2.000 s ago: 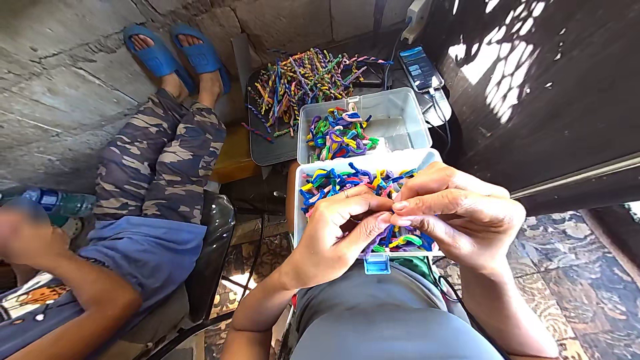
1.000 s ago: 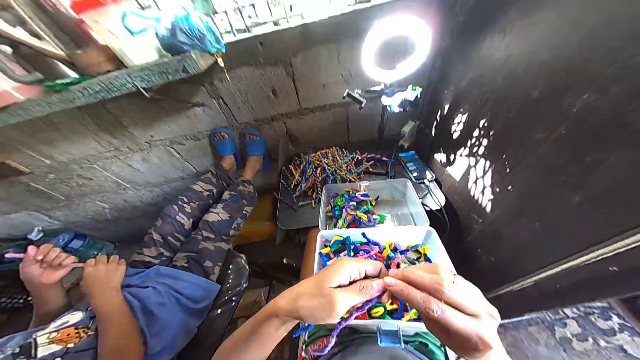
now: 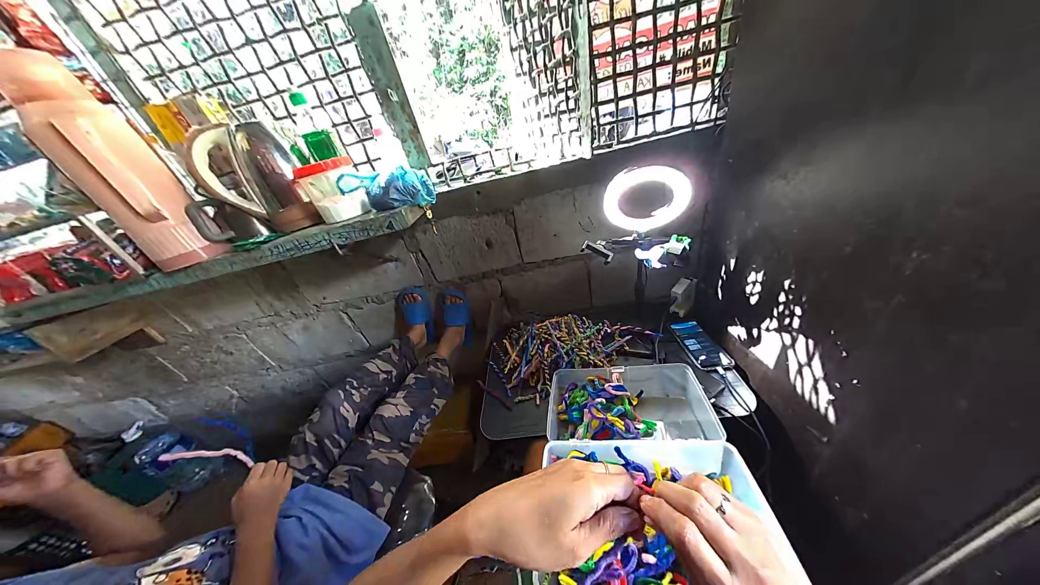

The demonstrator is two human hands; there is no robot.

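Both hands meet over a clear plastic box filled with colorful twisted fuzzy strands. My left hand pinches a small reddish strand between thumb and fingers. From the right, my right hand, with a ring on one finger, grips the same small piece, its fingertips nearly touching the left ones. Most of the piece is hidden by the fingers. Behind is a second clear box with a bundle of knotted strands. Farther back, a heap of twisted multicolored strands lies on a dark tray.
At the left sits a person holding a pink strand. A phone with a cable lies beside the boxes, below a lit ring light. A shelf holds a kettle and jars. A dark panel stands at the right.
The view has tilted upward, bringing the shelf and window into sight. My hands stay together over the near box. The seated person's hands have moved apart, with a pink strand now visible between them.
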